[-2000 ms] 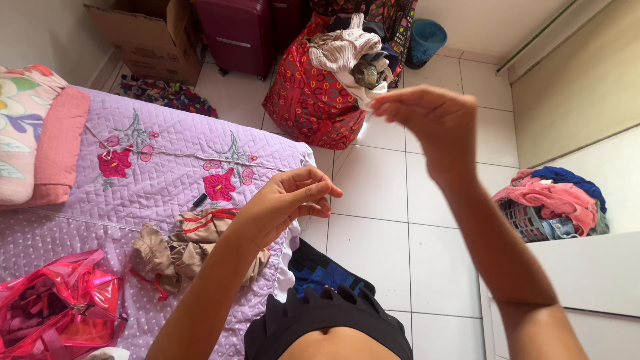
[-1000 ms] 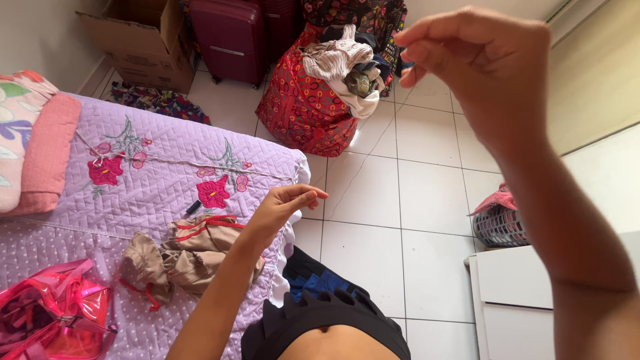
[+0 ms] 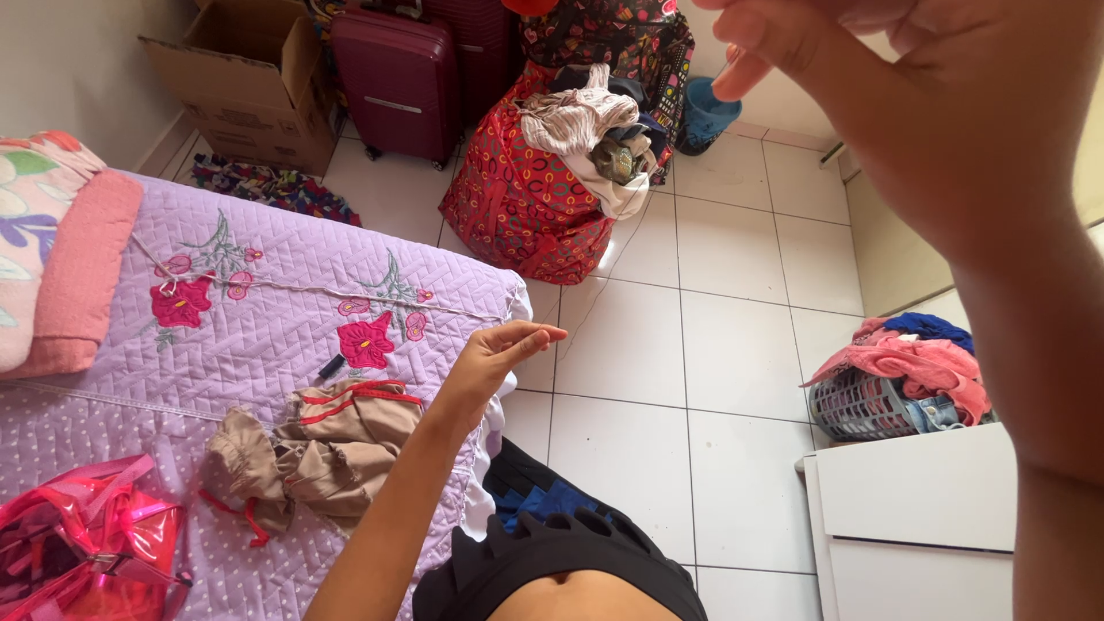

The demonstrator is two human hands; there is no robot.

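A thin dark thread (image 3: 595, 297) hangs in a loose curve over the floor, its lower end near the pinched fingertips of my left hand (image 3: 509, 349). My right hand (image 3: 914, 95) is raised close to the camera at the upper right, thumb and index finger together; whether a needle is between them cannot be made out. Beige cloth with red trim (image 3: 345, 440) lies crumpled on the lilac quilted bedspread (image 3: 285, 207), left of my left forearm. Beside it is a small dark cylinder (image 3: 331, 366). A pale cord (image 3: 293, 286) stretches across the embroidered flowers.
A pink transparent bag (image 3: 129, 517) and folded bedding (image 3: 78, 267) lie on the bed. Beyond stand a cardboard box (image 3: 250, 95), a maroon suitcase (image 3: 397, 86), a red patterned bag (image 3: 526, 190) with clothes and a blue bin (image 3: 709, 112). A laundry basket (image 3: 854, 405) sits by a white cabinet (image 3: 914, 517).
My right hand has risen toward the upper right, away from my left hand, and is nearer the camera. My left hand stays pinched beside the bed's edge.
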